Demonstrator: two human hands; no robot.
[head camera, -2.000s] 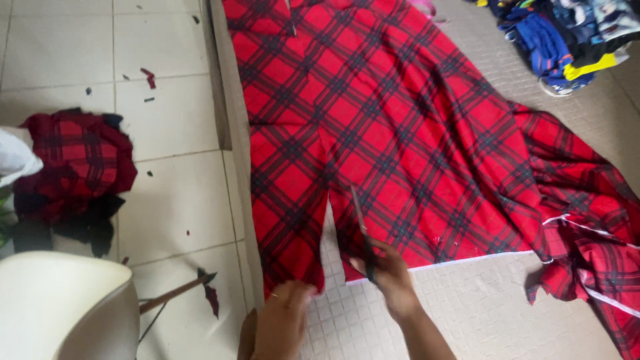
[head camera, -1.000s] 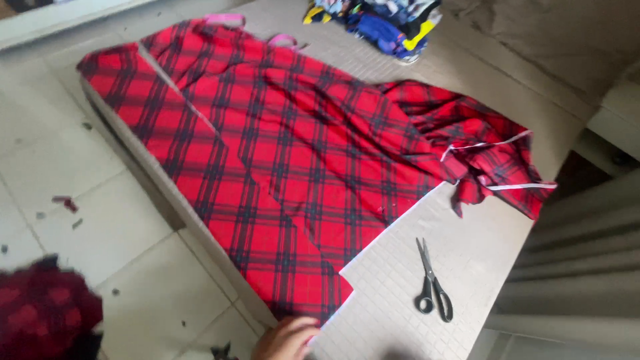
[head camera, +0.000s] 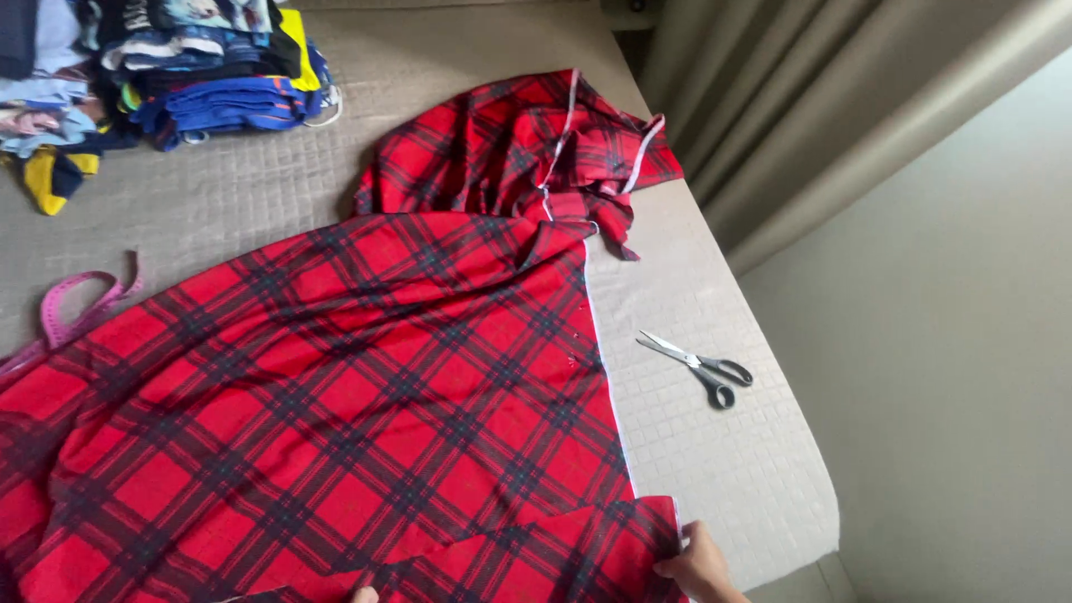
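Note:
Red and black plaid fabric (head camera: 402, 360) lies spread over a quilted bed cover, its white edge on the right. A cut strip of the same plaid (head camera: 578, 548) overlaps it along the bottom. My right hand (head camera: 699, 565) grips the strip's right corner at the white edge. Of my left hand (head camera: 365, 595) only a fingertip shows at the bottom edge, on the cloth; whether it pinches the fabric is hidden. Black-handled scissors (head camera: 695, 364) rest on the cover to the right of the fabric, blades slightly apart and touching neither hand.
Folded clothes (head camera: 226, 92) are piled at the upper left. A pink measuring tape (head camera: 63, 314) curls beside the fabric's left side. More bunched plaid cloth (head camera: 502, 146) lies at the top centre. The bed's edge (head camera: 779, 368) runs down the right, near a beige curtain (head camera: 754, 100).
The scissors, in my right hand two seconds ago, now lie on the bed cover. The cut strip now overlaps the larger fabric, with my right hand on its corner. The view has swung right.

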